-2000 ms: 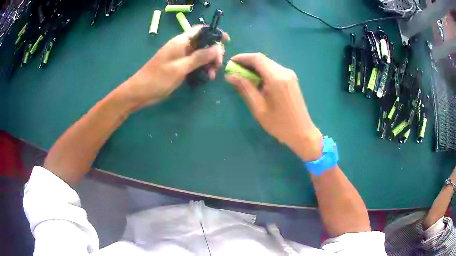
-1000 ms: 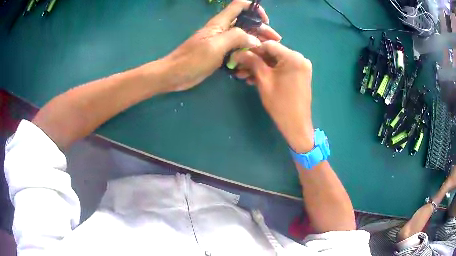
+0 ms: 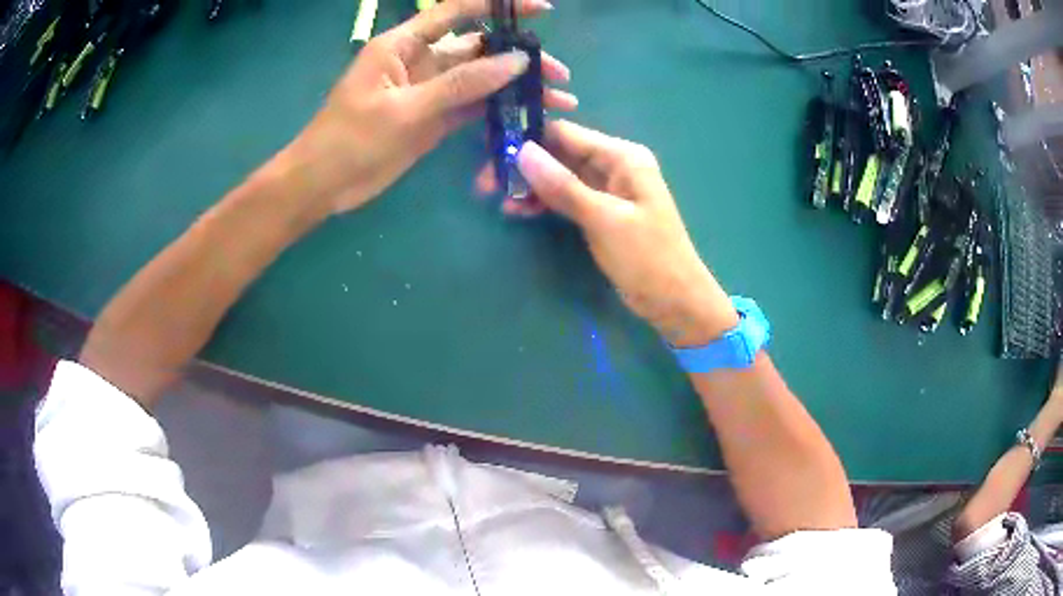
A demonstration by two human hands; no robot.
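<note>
A black device housing (image 3: 514, 99) is held upright between my hands at the upper middle, with a black stub at its top. A bright blue light shows near its lower end. My left hand (image 3: 402, 99) grips the upper part, thumb on its face. My right hand (image 3: 606, 198) holds the lower end, thumb beside the light. No green cell can be made out in the housing. A loose lime-green cell (image 3: 365, 20) lies behind my left hand, cut by the top edge.
Units with green cells (image 3: 927, 262) lie in clusters at right, more at the far upper left (image 3: 99, 82). A black cable (image 3: 793, 55) and pale cable coil (image 3: 938, 16) lie at upper right. A gridded panel (image 3: 1028, 268) stands far right. Another person's forearm (image 3: 1005, 472) is at lower right.
The green cell that was in my right hand no longer shows there. The blue light now shows on the housing, with blue glow on the table. The view has shifted.
</note>
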